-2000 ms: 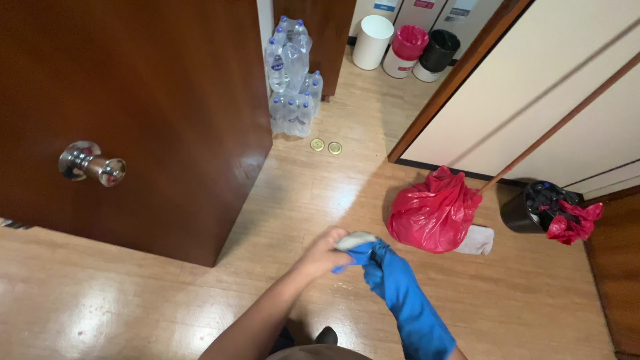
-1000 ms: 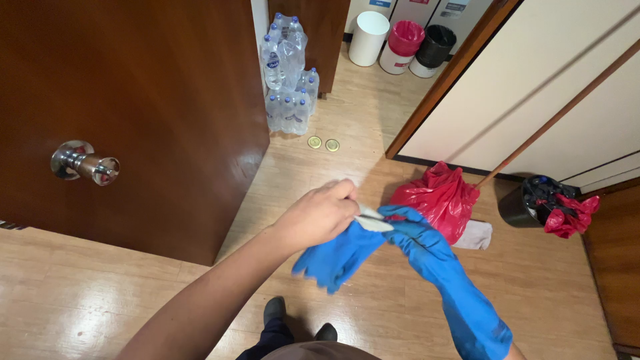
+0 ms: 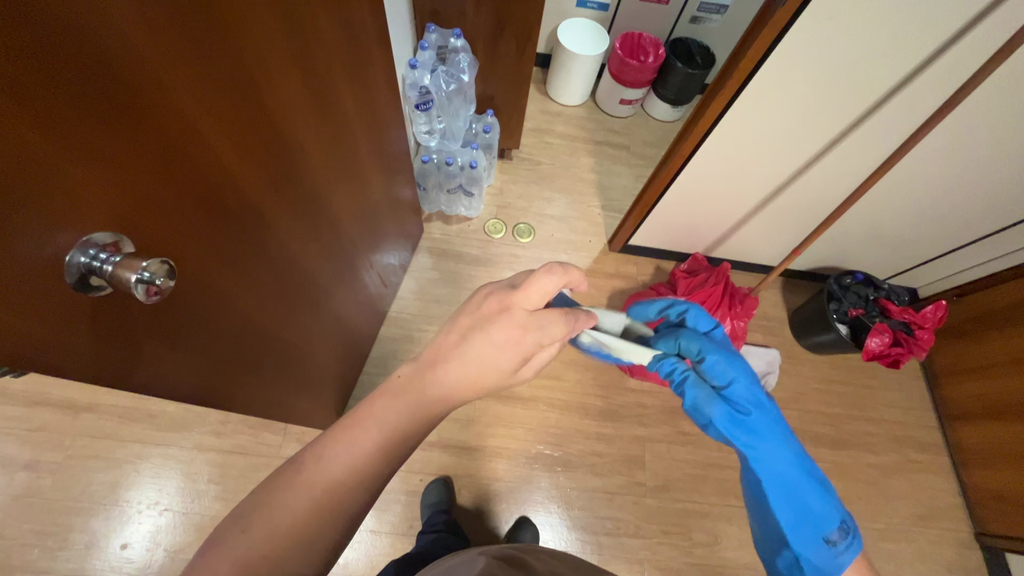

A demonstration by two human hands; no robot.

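A blue rubber glove with a pale lining (image 3: 614, 346) is stretched between my two hands, its cuff opening facing up. My left hand (image 3: 512, 332), bare, pinches the left side of the cuff between thumb and fingers. On my right hand (image 3: 704, 368) is a matching blue rubber glove reaching up the forearm; its fingers grip the cuff's right side. Most of the loose glove's body is hidden below the cuff. Behind my right hand, a red plastic bag (image 3: 704, 280) rests on the floor, with a whitish cloth (image 3: 762, 364) beside it.
A brown wooden door (image 3: 240, 160) with a metal knob (image 3: 120, 268) stands at left. Packs of water bottles (image 3: 452, 120), two round metal floor discs (image 3: 510, 230), a white bin (image 3: 576, 64) and other lined bins lie beyond. A wooden pole (image 3: 888, 160) leans near a black bin (image 3: 820, 324).
One second ago the loose glove hung down with its fingers visible; now its cuff is held open between my hands. Both hands have stayed on it.
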